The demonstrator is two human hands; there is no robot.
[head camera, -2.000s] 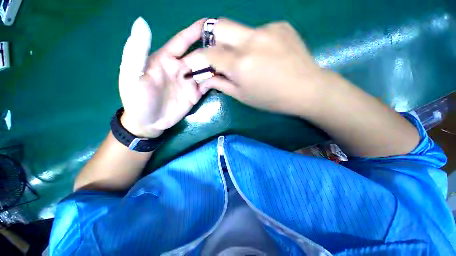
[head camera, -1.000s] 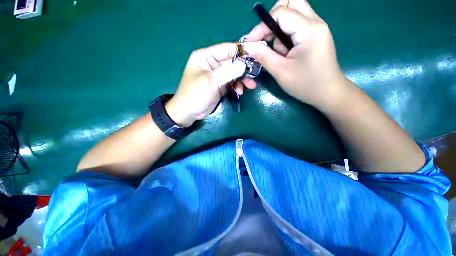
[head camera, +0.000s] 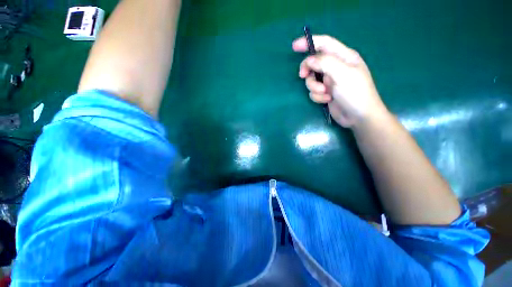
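Note:
My right hand (head camera: 339,78) is right of the middle, above the green bench (head camera: 241,84), closed around a thin dark stick-like tool, probably tweezers (head camera: 310,42). The tool points up and down, with one end above my fingers and the other below my palm. My left forearm reaches up and out through the top edge. My left hand is outside the picture, so what it holds cannot be seen. No watch housing shows in the frame.
A white square device with a dark screen (head camera: 83,23) lies at the upper left, beside my left forearm. A small white scrap (head camera: 38,112) and dark cable-like items (head camera: 22,67) lie at the left. A dark fan (head camera: 12,168) stands at the left edge.
My left hand has moved away from my right hand and out past the top edge. The black unit is gone from view. My right hand still holds the dark tool, now lower.

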